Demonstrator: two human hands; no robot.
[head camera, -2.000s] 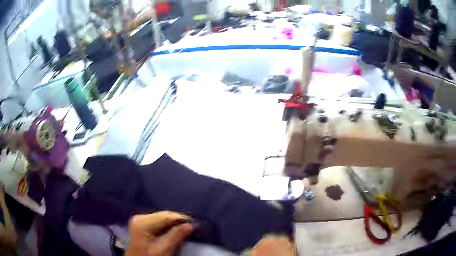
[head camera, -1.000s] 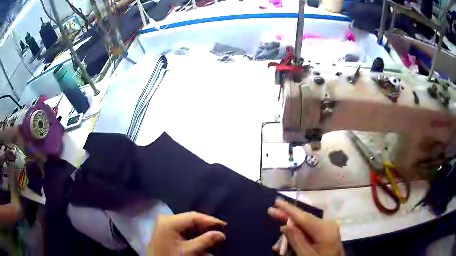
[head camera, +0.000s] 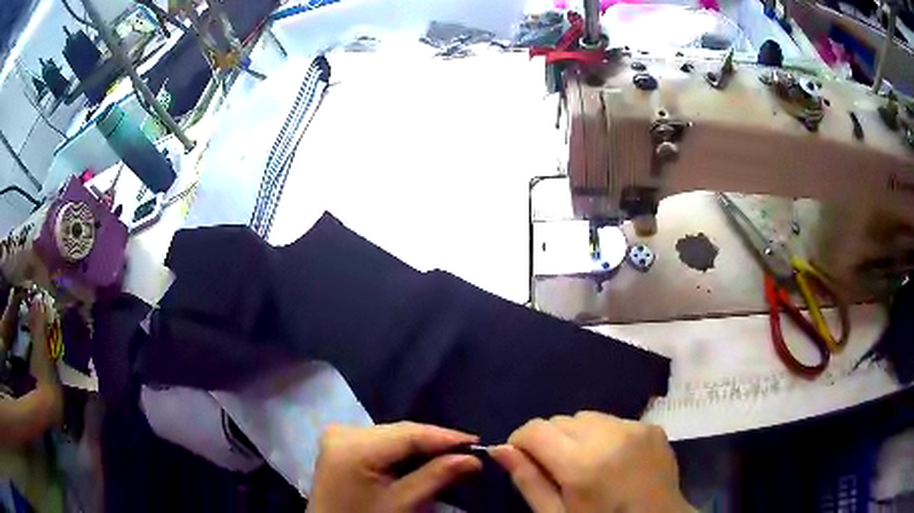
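Note:
My left hand (head camera: 393, 469) and my right hand (head camera: 589, 463) meet at the bottom centre, in front of the dark fabric panel. Their fingertips pinch a tiny light piece (head camera: 483, 448) between them; it is too small to name. The dark fabric panel (head camera: 346, 301) lies across the front of the white table, its right end on the front edge below the needle area. A pale grey-blue panel (head camera: 293, 426) shows under it at the left. The cream machine head (head camera: 742, 150) stands at the right, with its presser foot (head camera: 595, 243) left of a small round metal piece (head camera: 641, 258).
Scissors (head camera: 797, 291) with red and yellow handles lie under the machine arm. Stacked pale pieces with striped edges (head camera: 284, 150) lie at the upper left. A purple machine (head camera: 85, 235) and a green bottle (head camera: 135, 148) stand at the left. Another person's arm (head camera: 35, 386) shows at the far left edge.
My hands were apart and have come together at the fingertips. The view has tilted down, so the table and machine sit higher in the picture. The dark panel's right end shows more fully.

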